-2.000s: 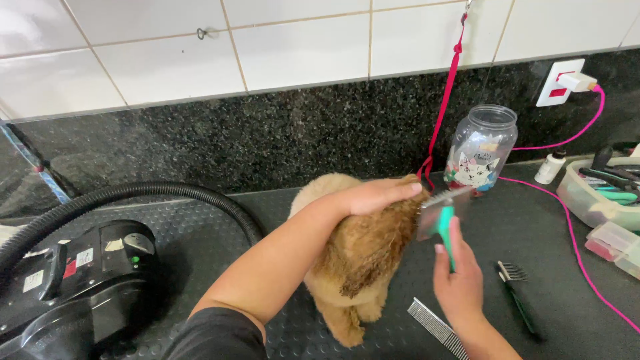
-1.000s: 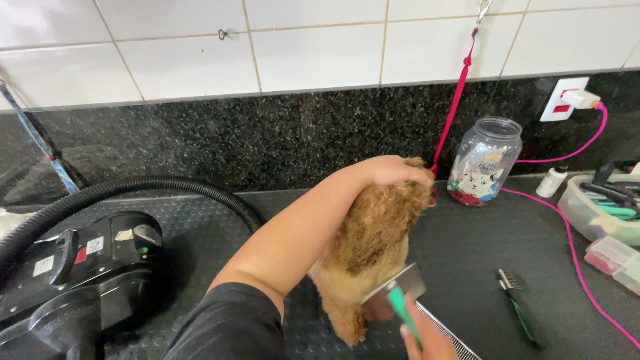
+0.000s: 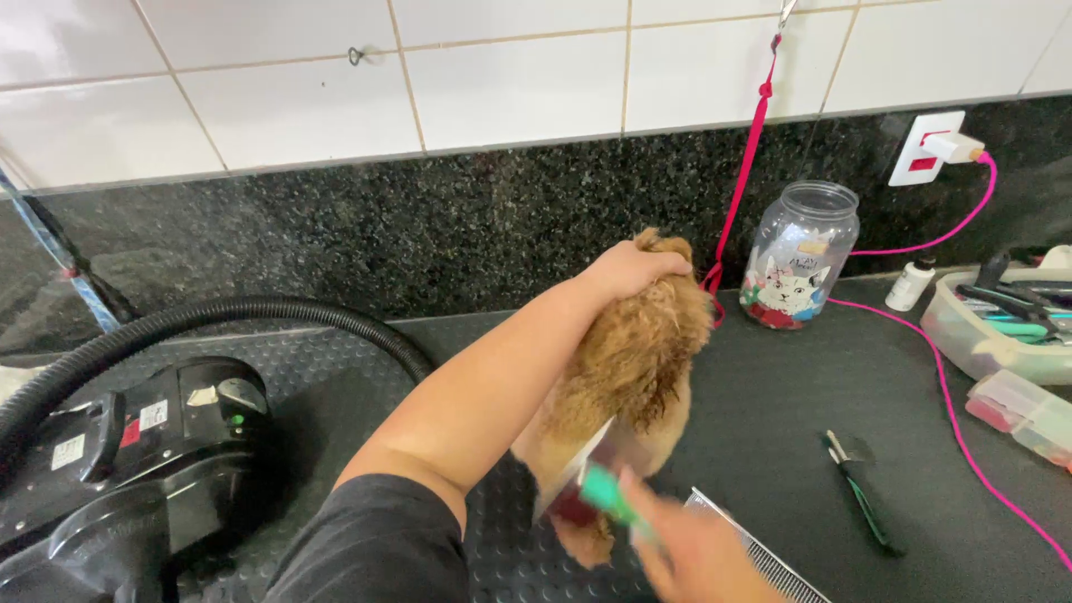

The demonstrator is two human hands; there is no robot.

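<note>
A small dog with curly golden-brown fur (image 3: 636, 360) is on the black studded mat, its face not visible. My left hand (image 3: 641, 270) grips the fur or head at the dog's top end. In my right hand (image 3: 682, 536) is a slicker brush with a green handle (image 3: 607, 492), blurred, its wide head against the lower part of the long fur. A metal comb (image 3: 758, 548) lies partly under my right hand. A red strap (image 3: 745, 180) runs from a clip on the wall down beside the dog.
A black pet dryer (image 3: 126, 452) with a ribbed hose (image 3: 243, 310) sits left. Rightward are a clear plastic jar (image 3: 800, 251), a white bottle (image 3: 910, 285), a tool bin (image 3: 963, 335), a small plastic box (image 3: 1026, 414), a green-handled tool (image 3: 867, 507) and a pink cable (image 3: 946, 377).
The brush in my right hand has gone from beside the top of the dog's fur, two seconds ago, down to its lower part. My left hand stays at the dog's top end.
</note>
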